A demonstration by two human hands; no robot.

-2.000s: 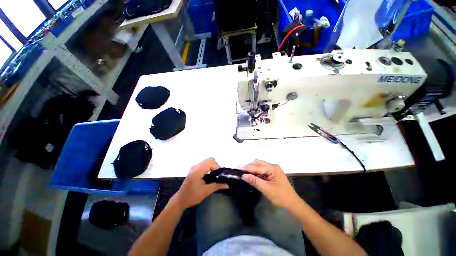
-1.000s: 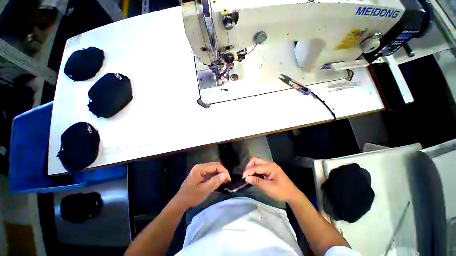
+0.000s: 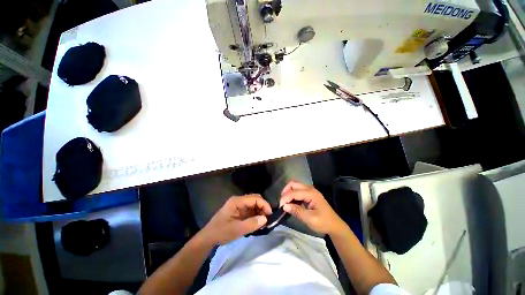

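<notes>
A small black fabric piece (image 3: 268, 227) with a pale curved zipper line (image 3: 278, 218) is held over the lap, below the table's front edge. My left hand (image 3: 240, 218) pinches its left part between thumb and fingers. My right hand (image 3: 307, 208) pinches its right upper part. Both hands are bare and partly cover the piece. The zipper pull cannot be made out.
Three black pouches (image 3: 114, 103) lie on the white table (image 3: 172, 124) at left. The sewing machine (image 3: 322, 40) stands behind. Thread snips (image 3: 344, 93) lie right of the needle. Black pieces lie on the right tray (image 3: 398, 220) and lower left. A blue bin (image 3: 23, 167) is at left.
The view has tilted down, and the piece has come from the table's front edge to nearer my body. Its zipper line now slants up to the right between my hands, which still hold it.
</notes>
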